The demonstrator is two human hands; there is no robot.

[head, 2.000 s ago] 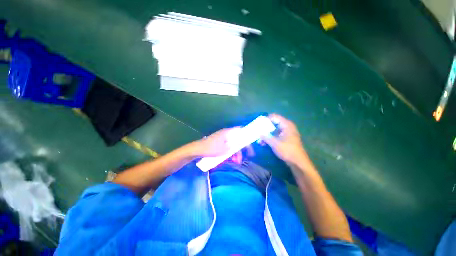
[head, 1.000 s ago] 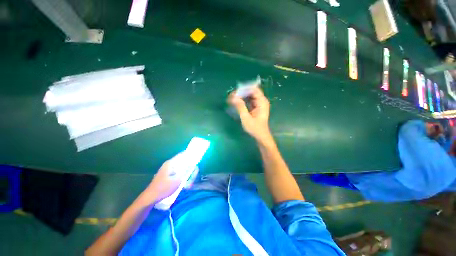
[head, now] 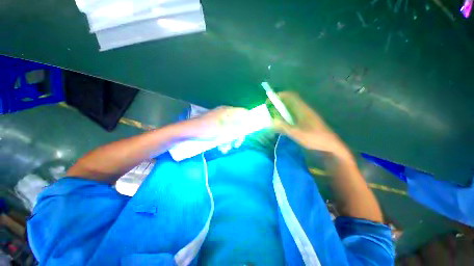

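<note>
A glowing LED light bar (head: 248, 121) is held over my lap at the bench's front edge, tilted up to the right, white with a green glow at its right end. My left hand (head: 221, 124) is around its middle. My right hand (head: 306, 124) is at the bar's right end, blurred, and holds a thin pale strip (head: 278, 103) that stands up at an angle beside that end. Whether the strip touches the bar cannot be told. The pile of white strips (head: 150, 28) lies on the green bench at the upper left, cut off by the picture's top edge.
Small clear scraps (head: 395, 21) lie on the green bench (head: 234, 62) at the upper right. A blue plastic stool or crate (head: 34, 85) and a dark cloth (head: 99, 98) are at the left below the bench. Another person's blue sleeve (head: 442, 192) shows at the right. A pink-lit piece (head: 466, 8) is at the upper right corner.
My right hand has come back from the bench to the bar's right end. The bar lies flatter and glows green instead of cyan. The view has shifted, so the pile sits higher.
</note>
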